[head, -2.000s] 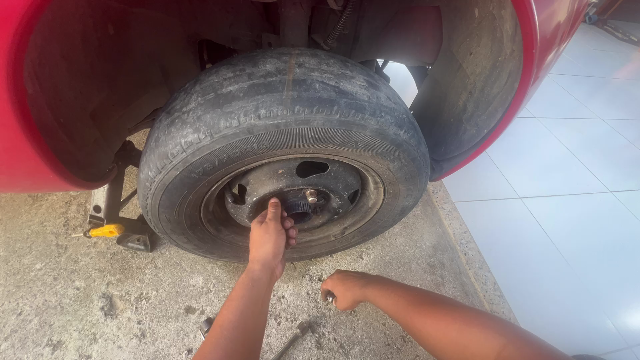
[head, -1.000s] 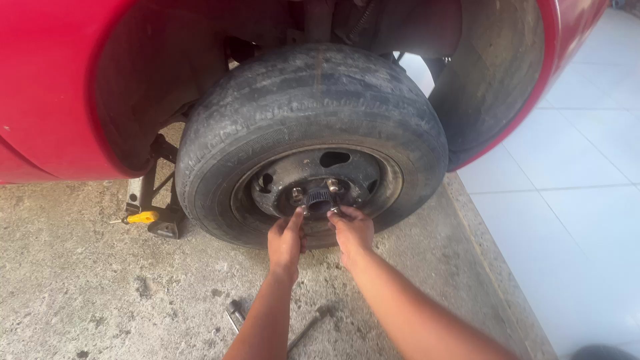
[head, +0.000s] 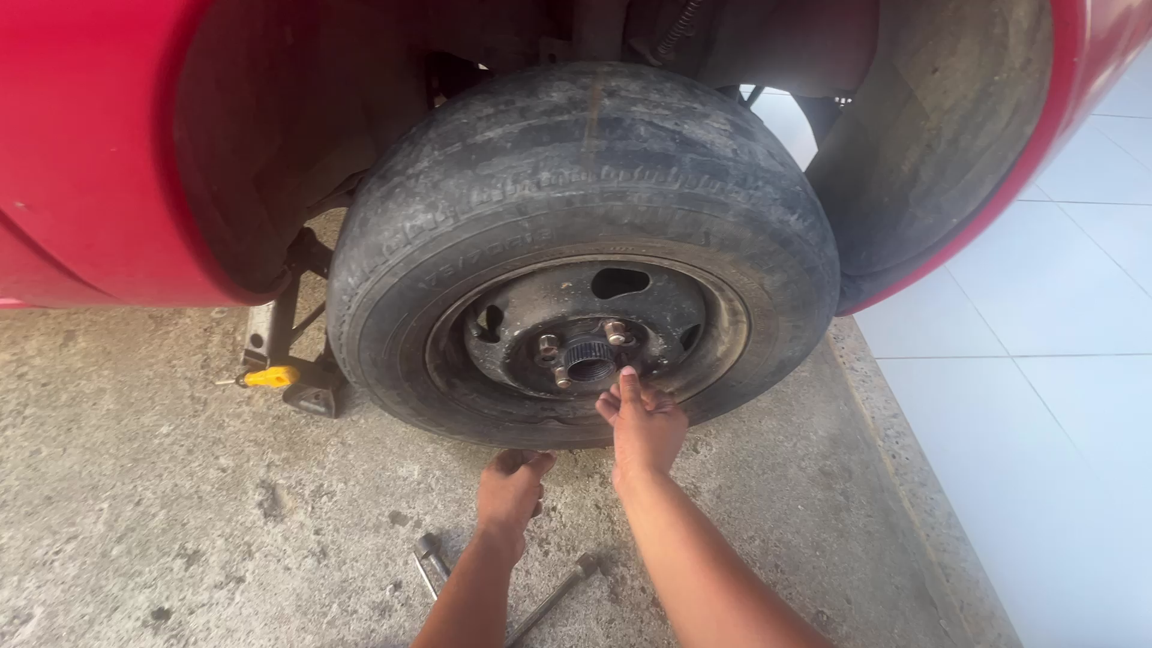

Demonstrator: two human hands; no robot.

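A worn black tyre point(head: 585, 225) on a dark steel wheel rim point(head: 540, 297) stands under the red car's wheel arch. Lug nuts sit around the hub centre point(head: 589, 358), one at its upper right point(head: 616, 332) and one at its upper left point(head: 548, 345); at the lower left is a stud point(head: 562, 377). My right hand point(head: 646, 423) is at the hub's lower right, thumb up and fingers curled; whether it holds a nut cannot be seen. Below the tyre's bottom edge, my left hand point(head: 513, 490) has its fingers curled together, and its contents are hidden.
A metal jack point(head: 279, 328) stands left of the wheel, with a yellow-handled tool point(head: 272, 376) beside it. Two metal wrenches, one at left point(head: 432, 558) and one at right point(head: 558, 598), lie on the concrete by my left forearm. Pale tiles point(head: 1008, 297) border the concrete at right.
Both hands were at the hub one second ago. My left hand has since moved down, away from the hub, while my right hand remains at its lower right.
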